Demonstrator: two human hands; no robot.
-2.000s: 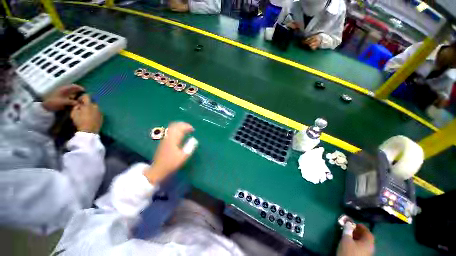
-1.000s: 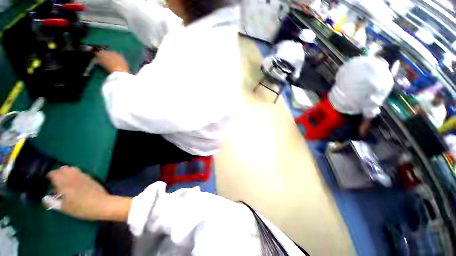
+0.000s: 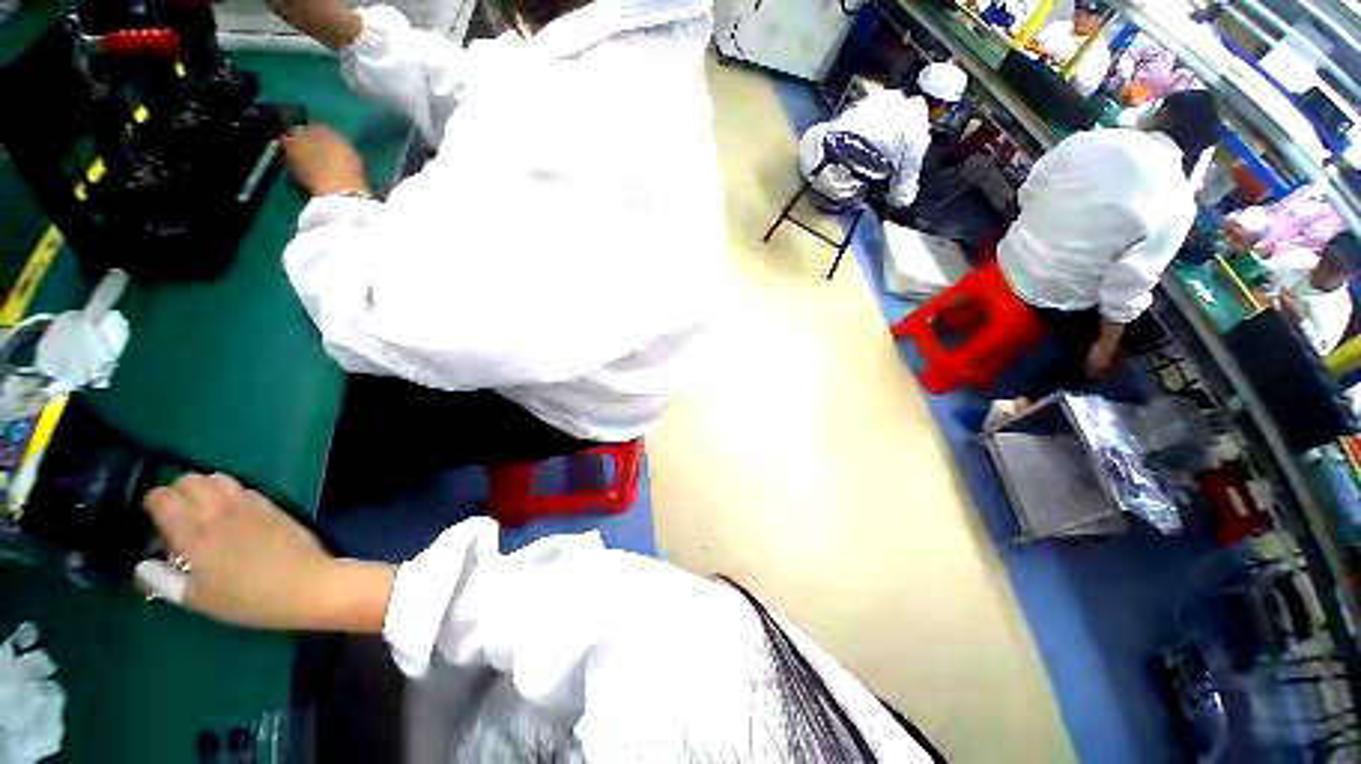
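My right hand (image 3: 232, 552) is at the left of the view, over the green bench, with the fingers bent and a white cot on the thumb. Its fingertips are beside a dark box (image 3: 93, 485). A small pale spot shows between thumb and forefinger; whether it is a held part cannot be told. Part of a clear strip with round dark parts (image 3: 239, 739) shows at the bottom edge. My left hand is out of the picture.
A crumpled white wipe (image 3: 27, 699) lies at lower left. A black fixture with red handles (image 3: 157, 149) stands at upper left, with a neighbour's hand (image 3: 323, 158) at it. The neighbour sits on a red stool (image 3: 567, 485). Beyond the aisle (image 3: 776, 493), people sit at another line.
Since two seconds ago the view has swung right, and my left hand has gone out of it. Over the last second my right hand has stayed nearly in place beside the dark box.
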